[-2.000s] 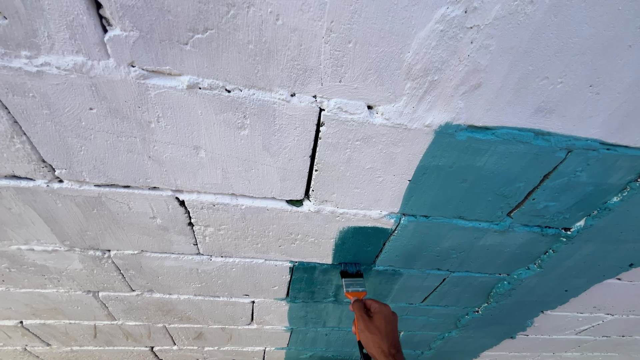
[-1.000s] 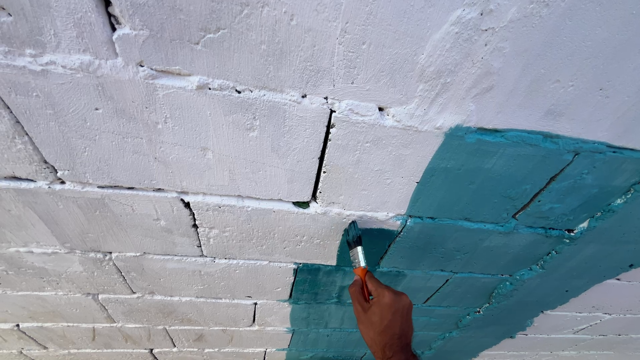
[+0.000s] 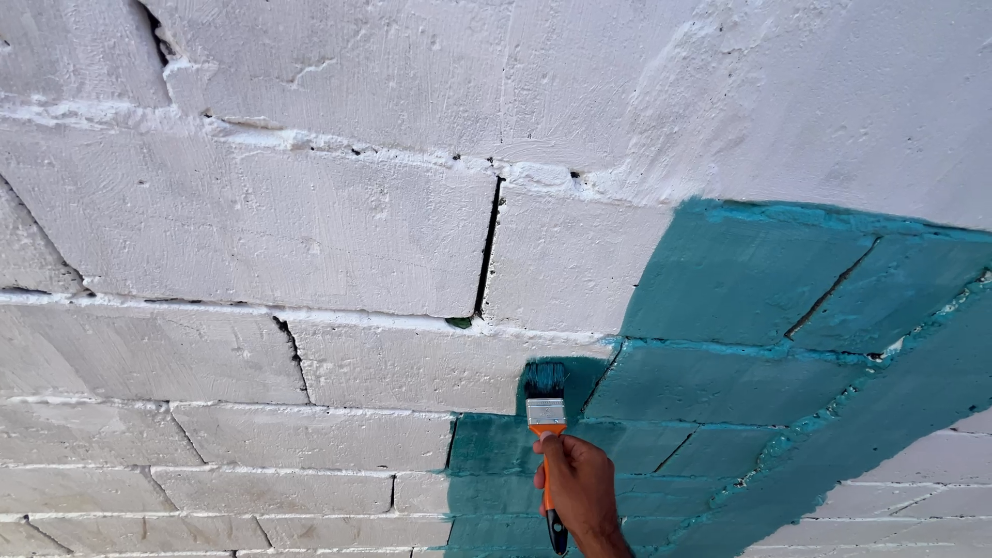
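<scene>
My right hand [image 3: 580,479] grips the orange and black handle of a flat paintbrush [image 3: 547,418], low and right of centre. Its metal ferrule points up, and the bristles, dark with teal paint, lie against the wall at the left part of a small teal patch [image 3: 585,372]. That patch joins a larger teal painted area [image 3: 721,279] on the right and below. White-painted blocks [image 3: 403,360] border the patch on its left. My left hand is out of view.
White-painted block wall [image 3: 349,225] fills the left and top, with rough mortar ridges and dark open joints. One deep vertical gap [image 3: 488,248] runs above the brush. A ragged mortar ridge [image 3: 829,403] slants through the teal. Pale blocks [image 3: 914,496] show at lower right.
One second ago the brush was tilted at the left edge of the teal patch; now it stands more upright and slightly further right. The patch reaches slightly further left than two seconds ago.
</scene>
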